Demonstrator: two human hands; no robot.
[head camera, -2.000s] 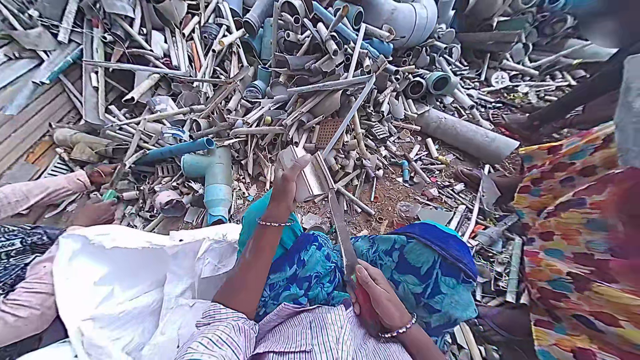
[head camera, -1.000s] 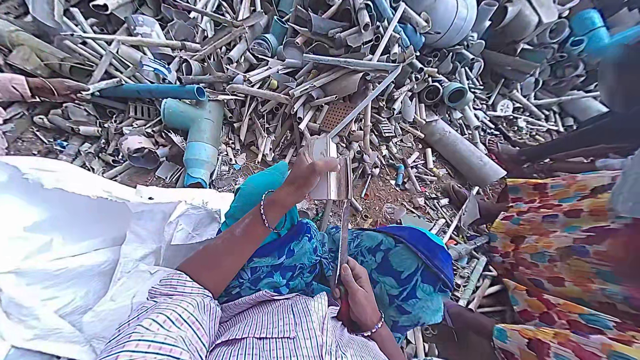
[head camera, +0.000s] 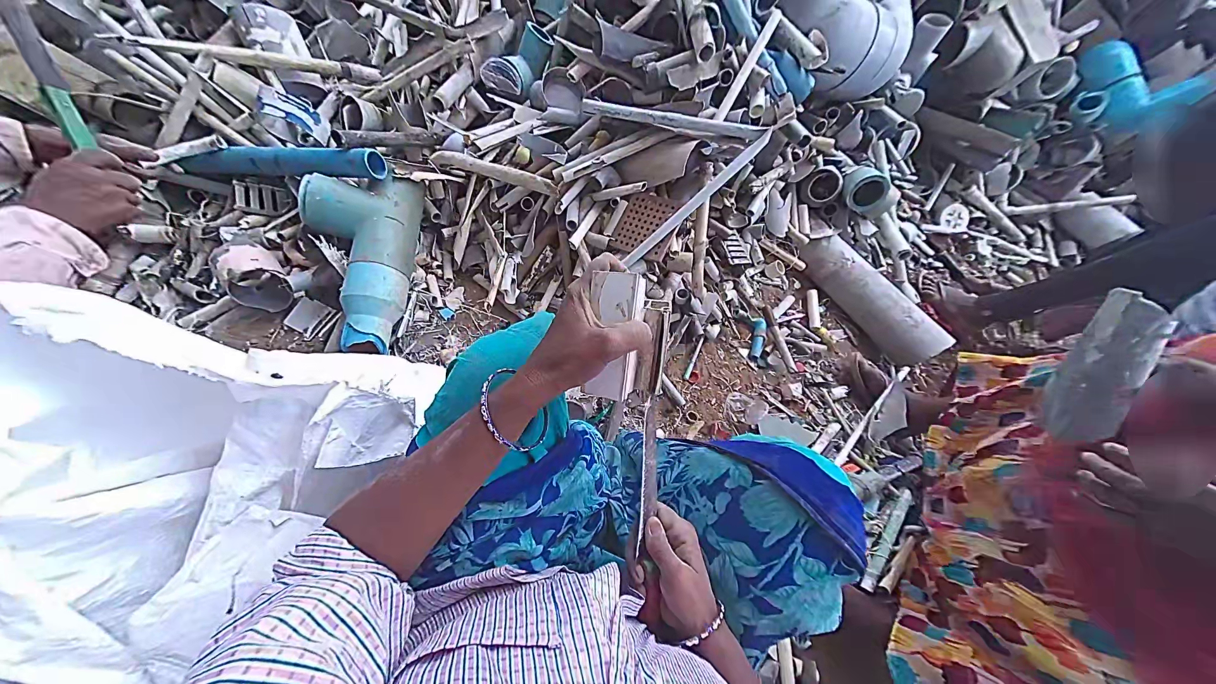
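Note:
My left hand (head camera: 594, 328), a bracelet at its wrist, grips a short off-white plastic channel piece (head camera: 613, 304) above my lap, thumb on its side. My right hand (head camera: 676, 575) is closed around the reddish handle of a long metal blade (head camera: 648, 475), which points away from me, its far part by the lower right side of the channel piece. Whether the blade touches the piece is hard to tell. Beneath both hands lies the blue floral cloth (head camera: 741, 513) over my legs.
Scrap plastic pipes cover the ground ahead, among them a teal tee fitting (head camera: 380, 223), a blue pipe (head camera: 285, 161) and a grey pipe (head camera: 874, 294). A white sack (head camera: 114, 456) lies at left. One person's hands (head camera: 90, 185) hold a green-handled tool; another person sits at right beside patterned cloth (head camera: 988, 532).
The view has shifted. Both my hands still hold the channel piece and the blade. At right, a grey curved piece now shows above the other person's hand.

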